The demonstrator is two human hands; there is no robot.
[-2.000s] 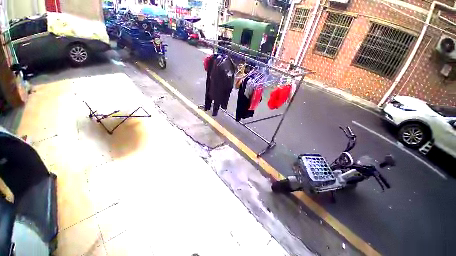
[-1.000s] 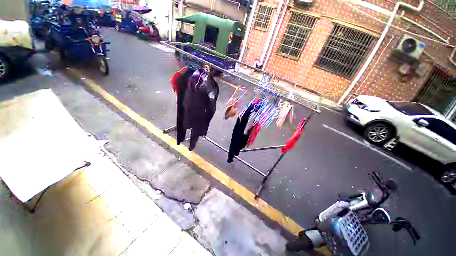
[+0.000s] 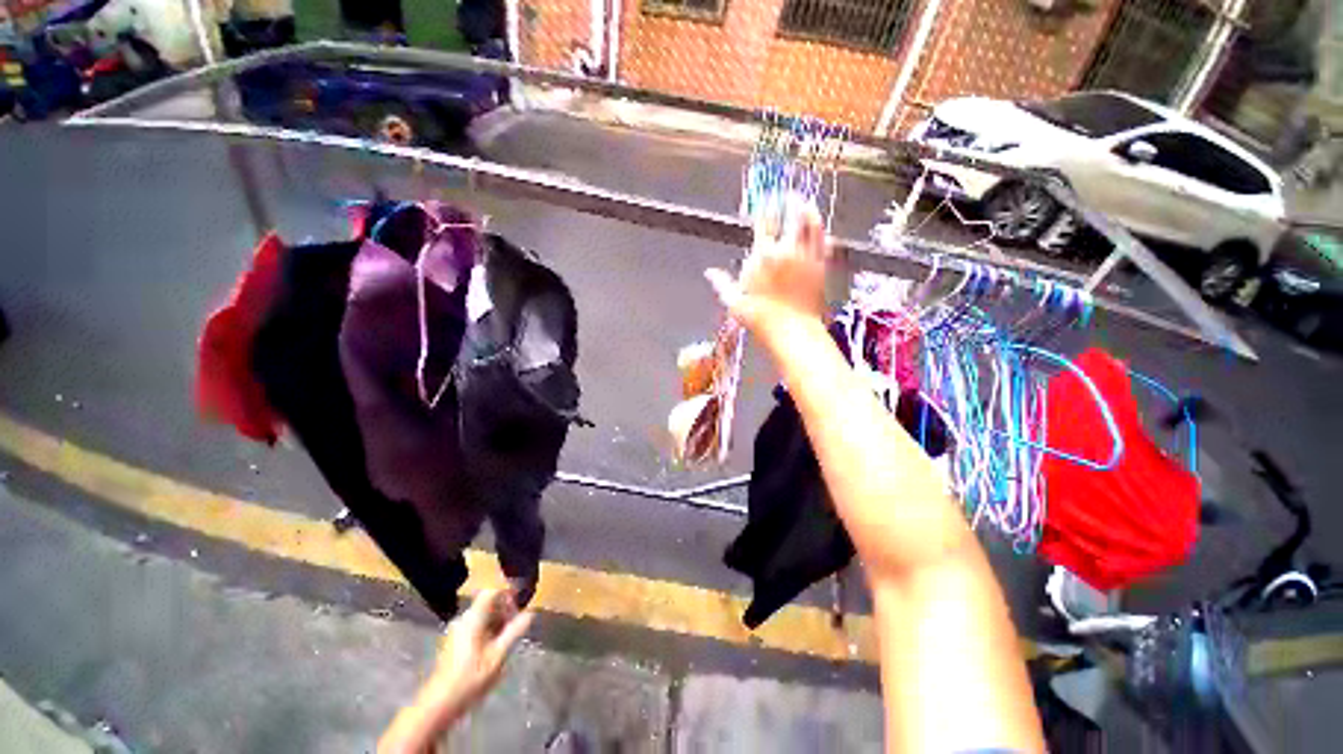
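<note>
My right hand (image 3: pixel 781 273) is raised in front of the garment rack's rail (image 3: pixel 633 202), over a bunch of thin hangers (image 3: pixel 792 170); its thumb is apart from its blurred fingers. My left hand (image 3: pixel 479 648) is low at the hem of the dark garments (image 3: pixel 420 354); whether it grips the cloth cannot be told. These dark and purple garments hang at the left beside a red one (image 3: pixel 243 346). Right of my right arm hang many blue and white hangers (image 3: pixel 994 420), a black garment (image 3: pixel 795 501) and a red garment (image 3: pixel 1127 486).
The rack stands on the road beside the yellow line (image 3: pixel 633 594), with grey pavement (image 3: pixel 589 700) on the near side. A scooter (image 3: pixel 1178 663) is at the lower right. A white car (image 3: pixel 1127 170) and a blue vehicle (image 3: pixel 354 103) are across the road, before a brick wall (image 3: pixel 707 59).
The view has come close to the rack, which now fills the middle. Both my hands have come into view. The white-topped table has left the view.
</note>
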